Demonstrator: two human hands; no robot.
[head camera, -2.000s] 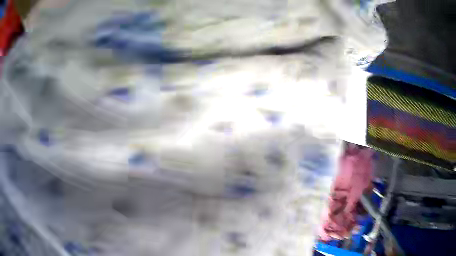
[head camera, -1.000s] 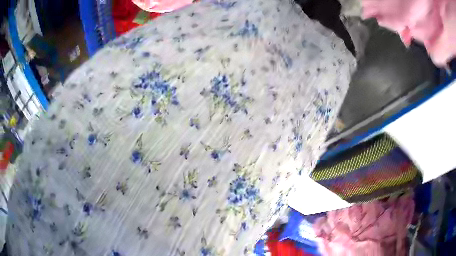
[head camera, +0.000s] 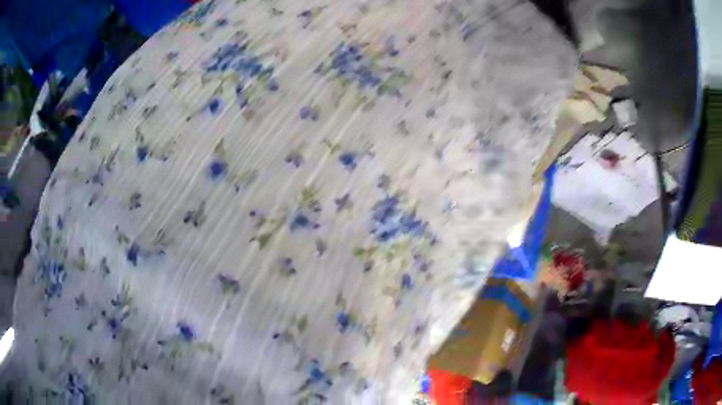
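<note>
The wearer's white top with blue flowers (head camera: 261, 213) fills most of the view. Neither my left hand nor my right hand can be made out. Nearest beside the top, at the lower right, is a brown cardboard box (head camera: 487, 332) with blue tape. A red fabric heap (head camera: 621, 362) lies to the right of the box, blurred. A white sheet or cloth (head camera: 609, 186) with a small dark red mark lies above them.
A blue piece (head camera: 540, 229) stands between the top and the white sheet. A beige scrap (head camera: 595, 93) lies at the upper right. Blue material (head camera: 55, 35) is at the upper left. A white panel (head camera: 687, 270) is at the right edge, below a dark strip.
The view has swung. The pink fabric and most of the striped woven piece have gone from the right. The box, red heap and white sheet now show there.
</note>
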